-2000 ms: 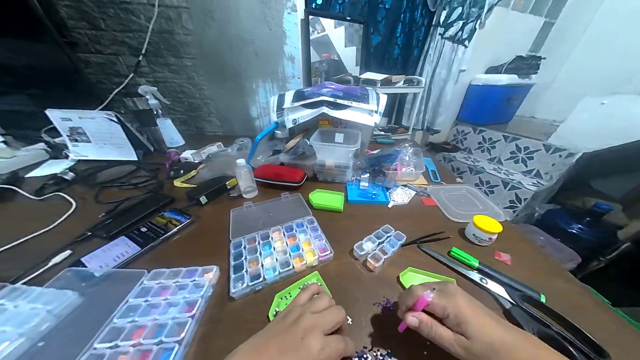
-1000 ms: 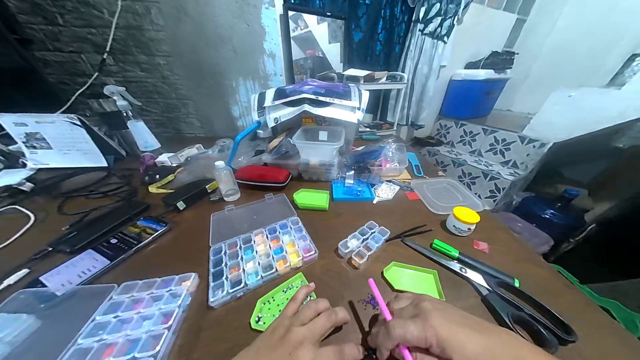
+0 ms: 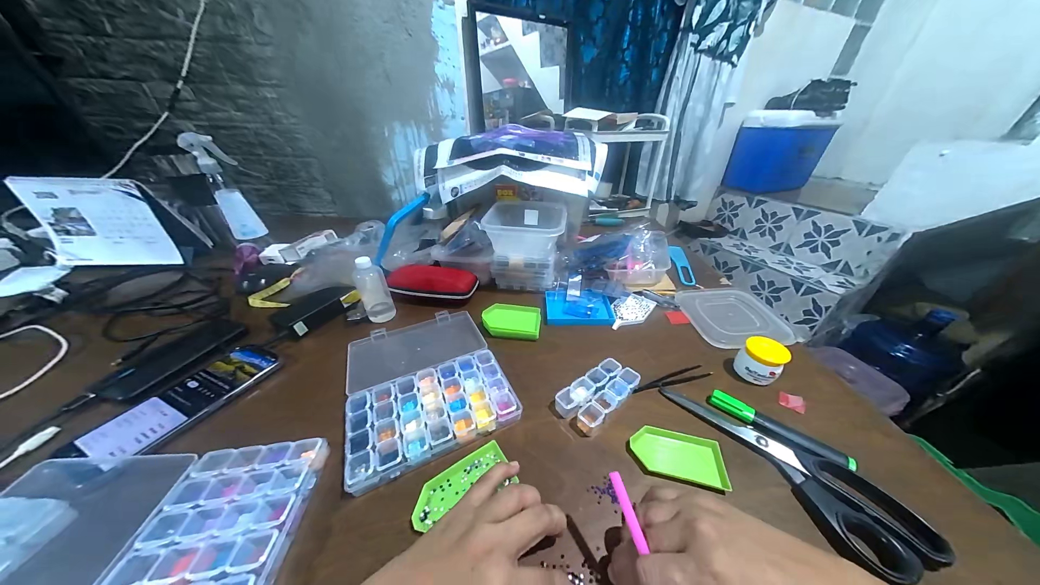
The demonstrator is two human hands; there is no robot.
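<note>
My left hand [image 3: 487, 536] lies low on the brown table, fingers bent, overlapping the near edge of a green plastic tray [image 3: 457, 487] with small beads in it. My right hand [image 3: 691, 540] holds a pink pen-like stick [image 3: 628, 513], tilted up. Small dark purple beads [image 3: 605, 491] lie loose on the table by the stick, and more beads [image 3: 569, 574] lie between the hands. Another green tray [image 3: 681, 459] sits beyond my right hand. A thin dark strip or shadow runs between the hands; what my left fingertips touch is hidden.
A bead organizer [image 3: 431, 414] stands open beyond my left hand, a second one [image 3: 219, 516] at lower left. A cluster of small lidded cups [image 3: 597, 394], black tweezers [image 3: 674, 379], large scissors [image 3: 812, 479], a green marker [image 3: 780, 429] and a yellow-lidded jar [image 3: 761, 361] lie ahead and right. A smartphone [image 3: 179, 406] lies left.
My right hand has moved away from the right-hand green tray, which it partly covered two seconds ago, and closer to my left hand. The pink stick has moved with it.
</note>
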